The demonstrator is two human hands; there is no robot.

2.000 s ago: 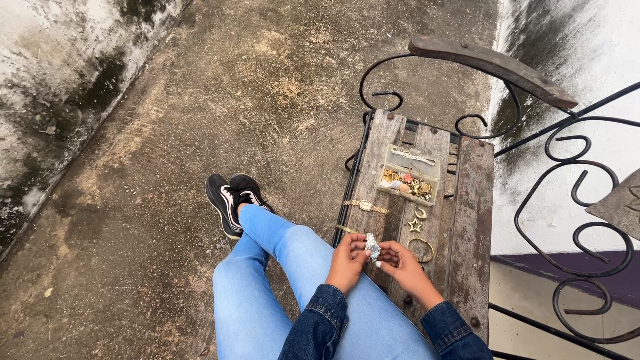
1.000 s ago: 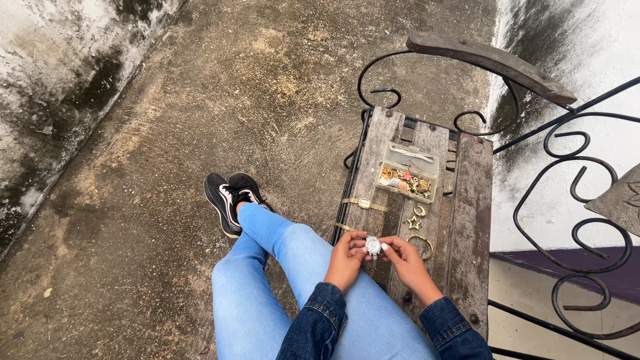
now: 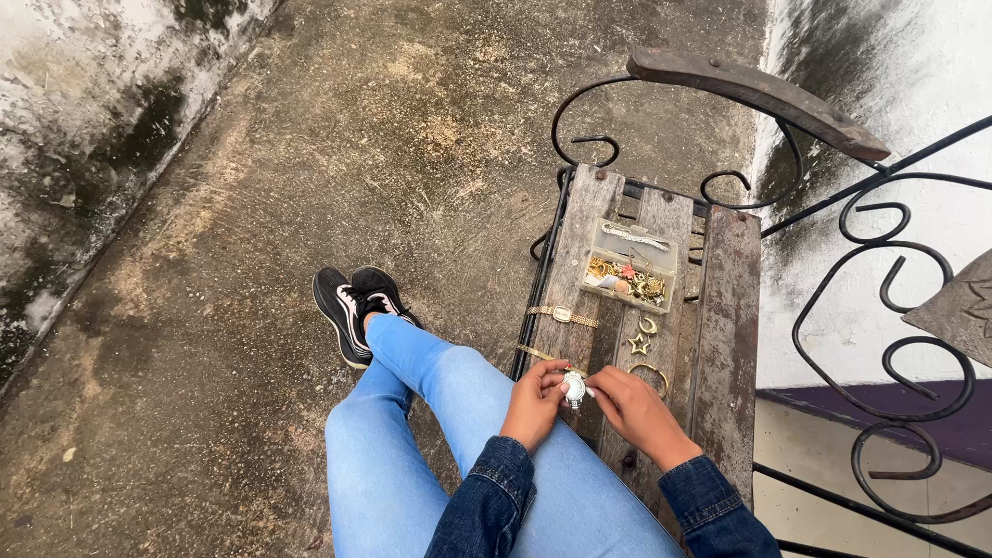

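My left hand (image 3: 535, 401) grips a silver-toned wristwatch (image 3: 574, 390) by its left side, its pale dial facing up. The fingertips of my right hand (image 3: 632, 407) pinch at the watch's upper right edge. Just above my hands, a thin gold-toned band (image 3: 536, 353) lies on the bench, partly hidden by my fingers. A gold-toned wristwatch (image 3: 562, 314) is stretched out farther up. To its right are a crescent-shaped piece (image 3: 649, 326), a gold-toned star (image 3: 639, 344) and a gold-toned bangle (image 3: 661, 374). An open clear plastic box (image 3: 626, 297) holds jewelry, with a silver-toned bracelet (image 3: 632, 235) in its lid.
The jewelry rests on a slatted wooden bench (image 3: 725, 310) with gaps between its slats. A curved wooden armrest (image 3: 756, 93) and scrolled black metalwork (image 3: 798, 329) rise beyond and to the right. My legs in jeans (image 3: 465, 395) lie along the bench's left side.
The watch was turned in my fingers; its dial, tilted two seconds ago, now faces up. Both hands have stayed at about the same spot.
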